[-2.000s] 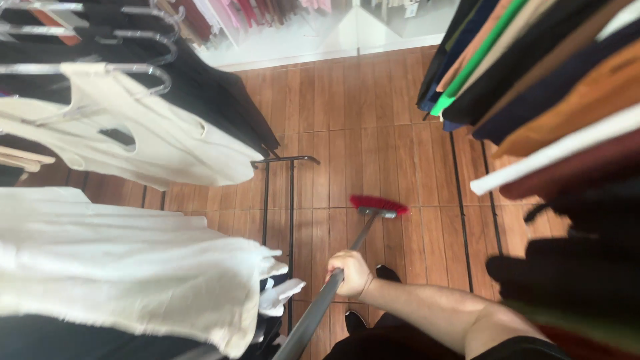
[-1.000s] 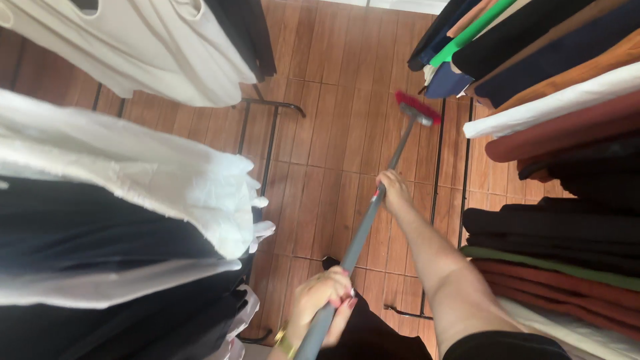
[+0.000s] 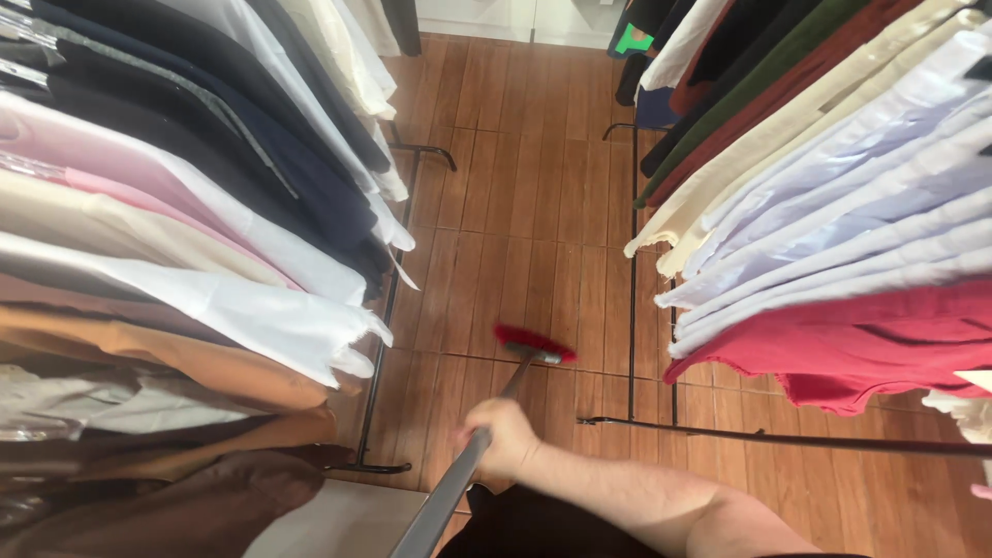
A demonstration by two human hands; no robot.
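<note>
My right hand (image 3: 502,438) is closed around the grey handle (image 3: 446,500) of a broom in the lower middle of the head view. The handle slants from the bottom edge up to the broom head (image 3: 535,346), whose red bristles rest on the brown wood-look floor (image 3: 519,194) just beyond my hand. My left hand is out of sight. My dark clothing fills the bottom centre.
Clothes racks flank the aisle, with white and dark garments (image 3: 310,271) on the left and pale and red ones (image 3: 868,341) on the right. Black rack feet (image 3: 384,467) and a rack bar (image 3: 759,438) lie low beside the aisle. A white cabinet (image 3: 496,19) stands at the far end.
The view has shifted along the racks. One second ago both hands were on the handle and the broom head was by the right rack; now it is mid-aisle and my left hand has left the view.
</note>
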